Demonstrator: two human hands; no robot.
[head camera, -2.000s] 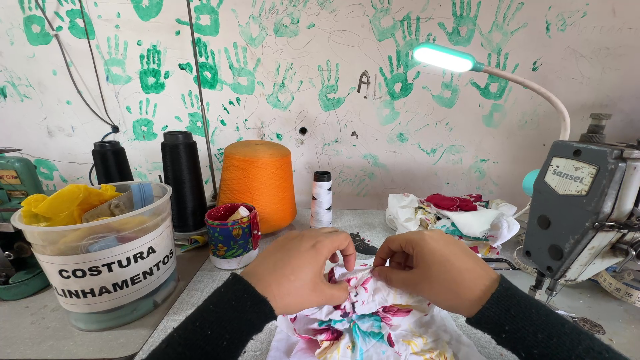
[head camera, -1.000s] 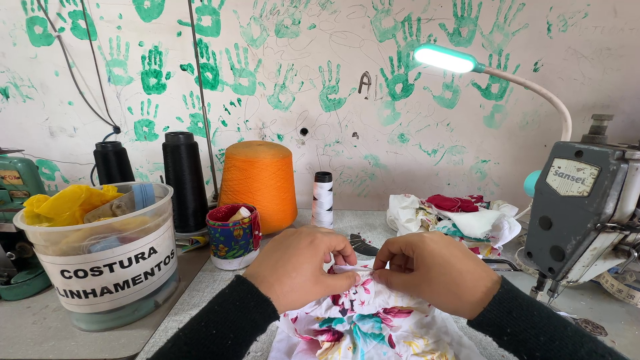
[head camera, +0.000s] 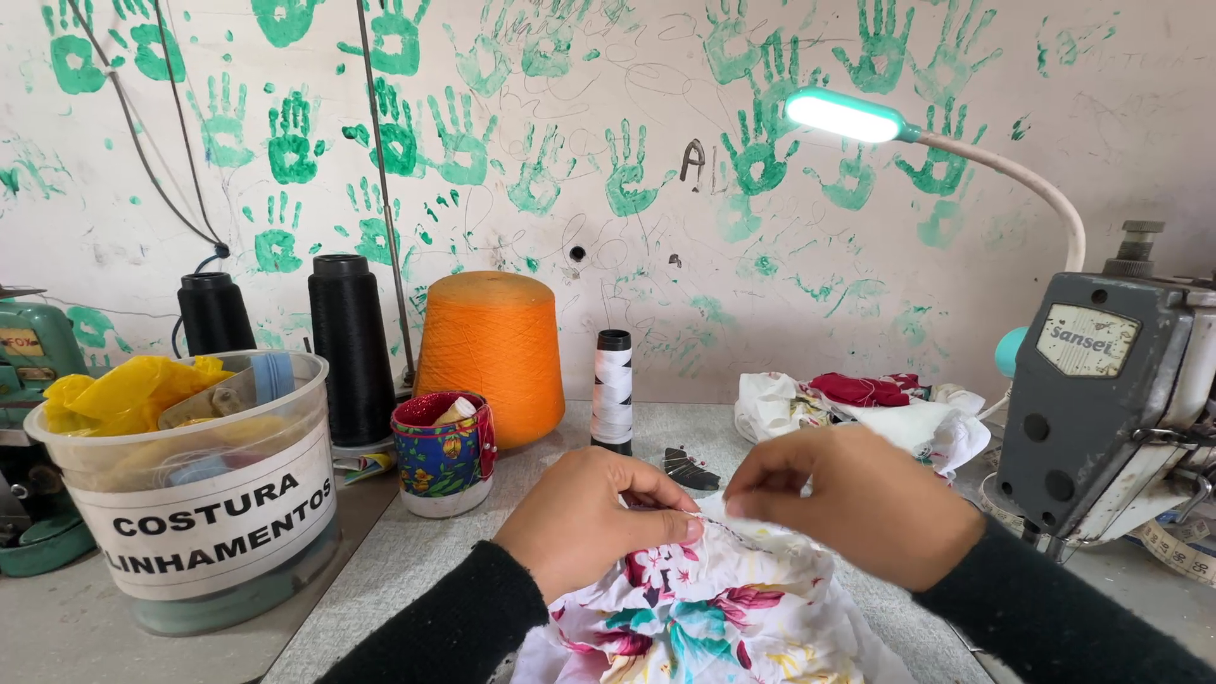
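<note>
White floral fabric (head camera: 698, 617) lies bunched on the grey table in front of me. My left hand (head camera: 603, 522) pinches its upper edge between thumb and fingers, where a dark stitched or trimmed line runs. Just right of it, my right hand (head camera: 845, 499) is raised at the same edge, thumb and fingertips drawn together and slightly blurred; whether cloth or something small is between them I cannot tell. Behind the hands stand a white thread spool (head camera: 613, 394) and a small dark pincushion-like piece (head camera: 691, 469) with pins. A grey Sansei sewing machine (head camera: 1092, 399) stands to the right.
On the left are a labelled plastic tub (head camera: 209, 513), black thread cones (head camera: 351, 351), a floral fabric-covered cup (head camera: 443, 456) and an orange thread cone (head camera: 489, 361). More crumpled fabric (head camera: 893, 418) lies behind my right hand. A lit lamp (head camera: 845, 116) arches above; a measuring tape (head camera: 1178, 551) rests near the machine.
My right hand has lifted and shifted away from my left, which keeps hold of the fabric edge. More of the dark line along that edge now shows between them.
</note>
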